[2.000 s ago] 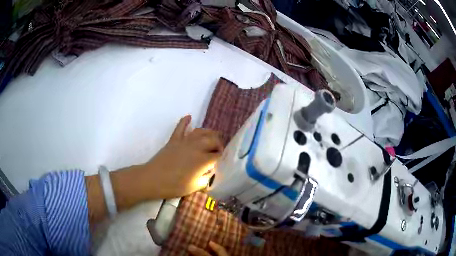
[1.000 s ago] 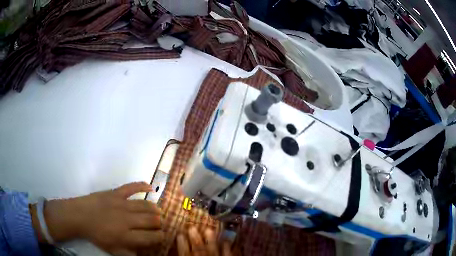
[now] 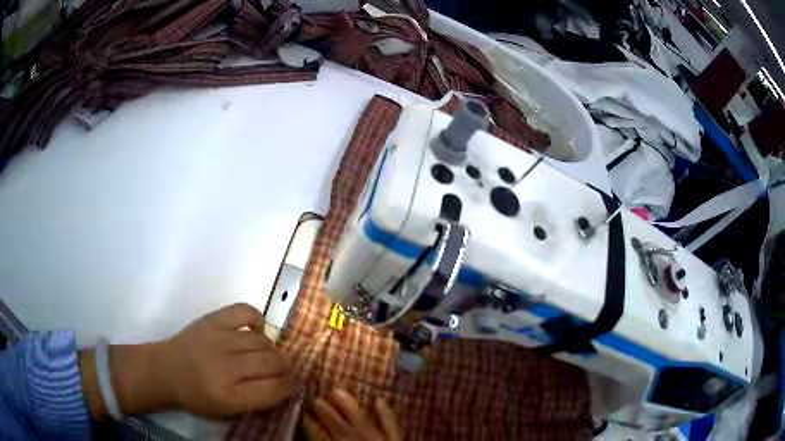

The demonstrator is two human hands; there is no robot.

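A brown small-checked garment panel (image 3: 482,379) runs under the needle area of a white sewing machine head (image 3: 551,215) with blue stripes. It looks orange under the lamp. A bright yellow piece (image 3: 336,316) sits by the needle. The silvery slide plate (image 3: 284,297) shows left of the panel. My left hand (image 3: 237,366) holds the panel's left edge, its fingers closed on the cloth below the plate. My right hand (image 3: 349,418) is cut off by the bottom edge; its fingertips lie on the cloth before the needle, and its grip cannot be told.
A heap of knotted brown striped strips (image 3: 95,65) lies along the table's far edge. A white raised rim (image 3: 572,129) curves behind the machine head. White and black cloth (image 3: 645,112) is piled beyond it. The white table (image 3: 155,207) extends left of the panel.
My left hand has come down from beside the machine head to the cloth's near left edge. The panel's far part has shifted and now lies as a narrow strip beside the head.
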